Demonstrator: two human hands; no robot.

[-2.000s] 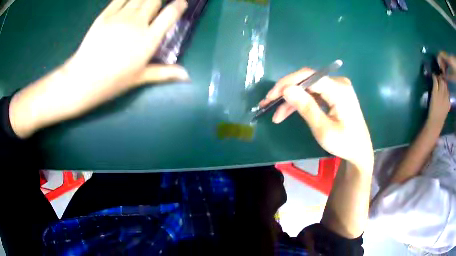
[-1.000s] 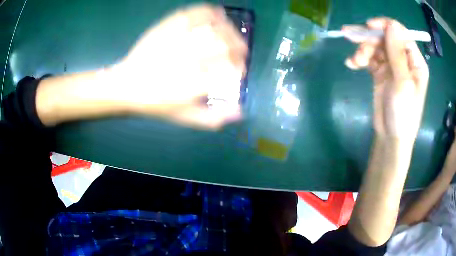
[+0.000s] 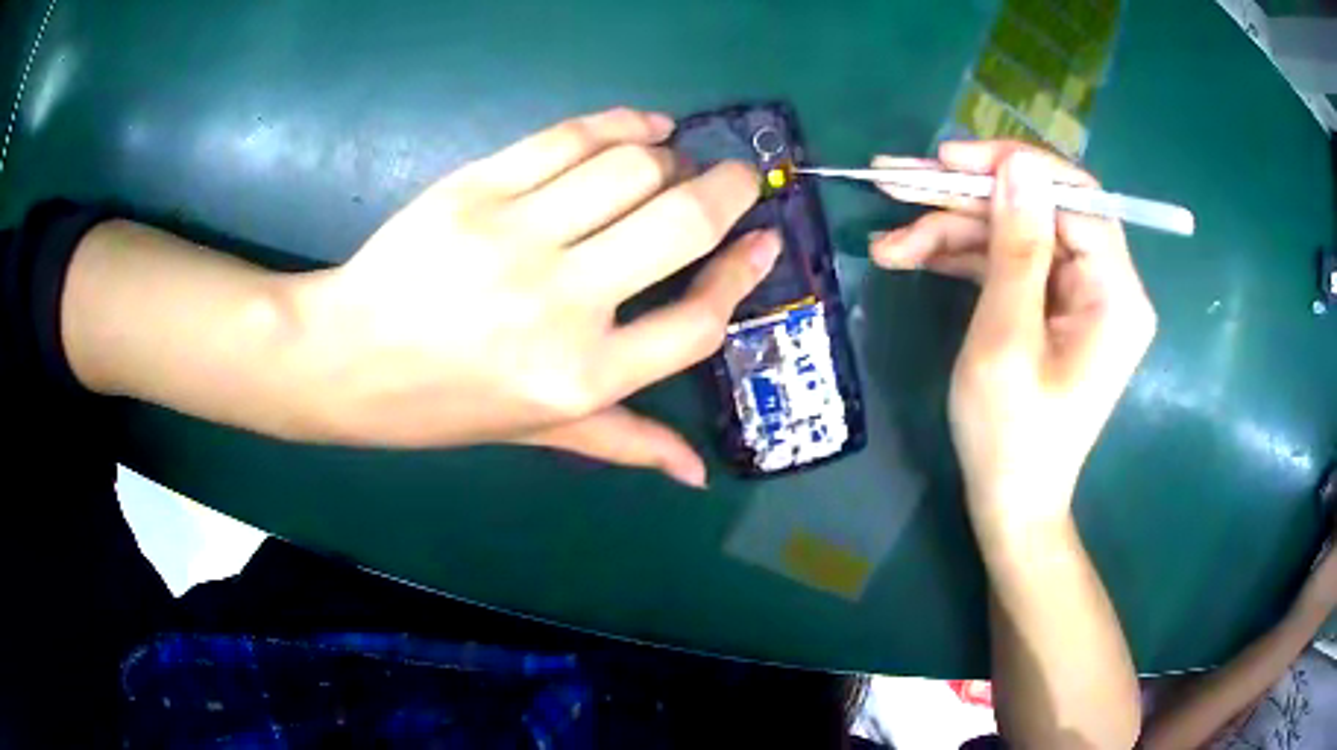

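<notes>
An open black phone body point(image 3: 809, 264) lies on the green bench, its blue and silver circuit board point(image 3: 792, 388) at the end nearer me and a pale ring point(image 3: 767, 144) at the far end. A small yellow tape piece point(image 3: 777, 177) sits just below the ring. My left hand point(image 3: 587, 279) lies over the phone's left side, fingertips on it beside the tape piece. My right hand point(image 3: 1034, 264) holds white-looking tweezers point(image 3: 1085, 195) like a pen, their tip at the tape piece. Whether the tip touches it I cannot tell.
A clear backing sheet point(image 3: 894, 491) lies partly under the phone, with a yellow patch point(image 3: 826, 561) at its near end. Yellow-green tape rows point(image 3: 1041, 66) are at the back. Another person's arm point(image 3: 1246, 652) shows at the lower right. A bench edge runs in front of me.
The phone now shows between my hands, near the middle. My right hand has brought the tweezers from the tape sheet to the phone. My left fingers have come down on the phone beside the yellow piece.
</notes>
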